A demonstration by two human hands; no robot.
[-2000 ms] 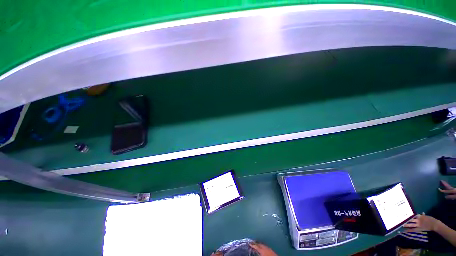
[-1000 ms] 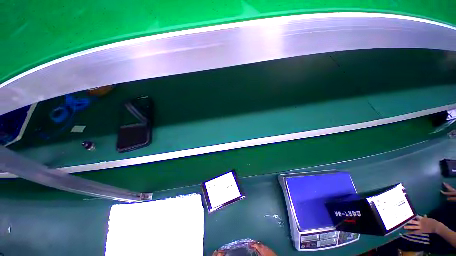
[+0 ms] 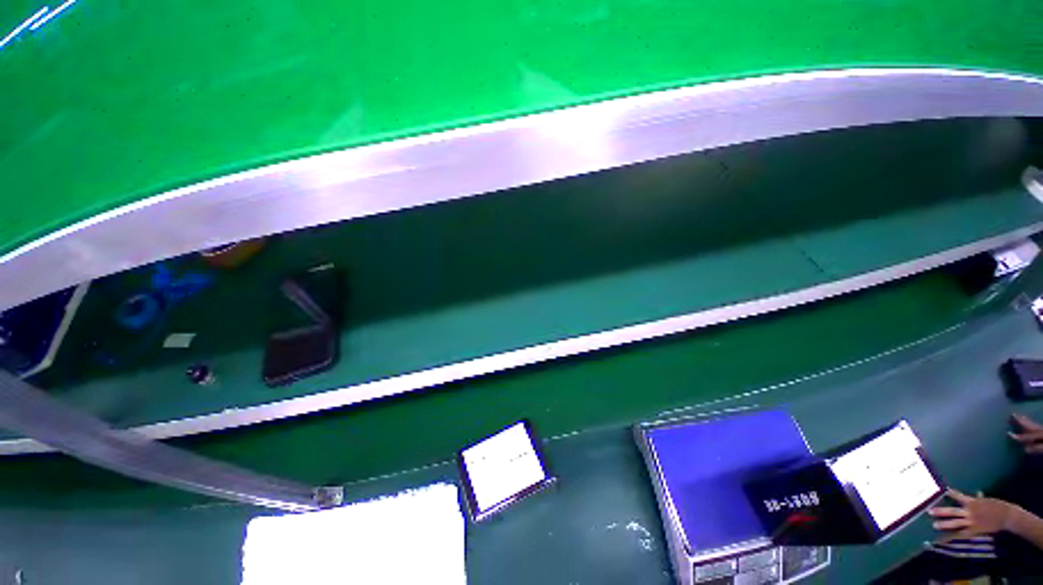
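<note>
Neither of my hands is in the picture. A small box with a white panel and dark edges (image 3: 504,469) lies on the green bench. Left of it is a bright white sheet stack (image 3: 355,537), cut off by the bottom edge. To the right is a bench scale with a blue platform (image 3: 726,474). A black product box (image 3: 806,503) with white and red print and a white end panel overlaps the scale's right side.
Another person's hand (image 3: 972,517) is beside the black box; a second hand (image 3: 1026,434) shows at the right edge. An overhead shelf (image 3: 549,309) crosses the view, holding a black item (image 3: 302,352) and blue items (image 3: 143,309). A metal post (image 3: 172,457) stands left.
The view has tilted up, so bench things sit lower. The fingers and clear-wrapped item at the bottom edge have left the picture. The other person's fingers beside the black box have spread.
</note>
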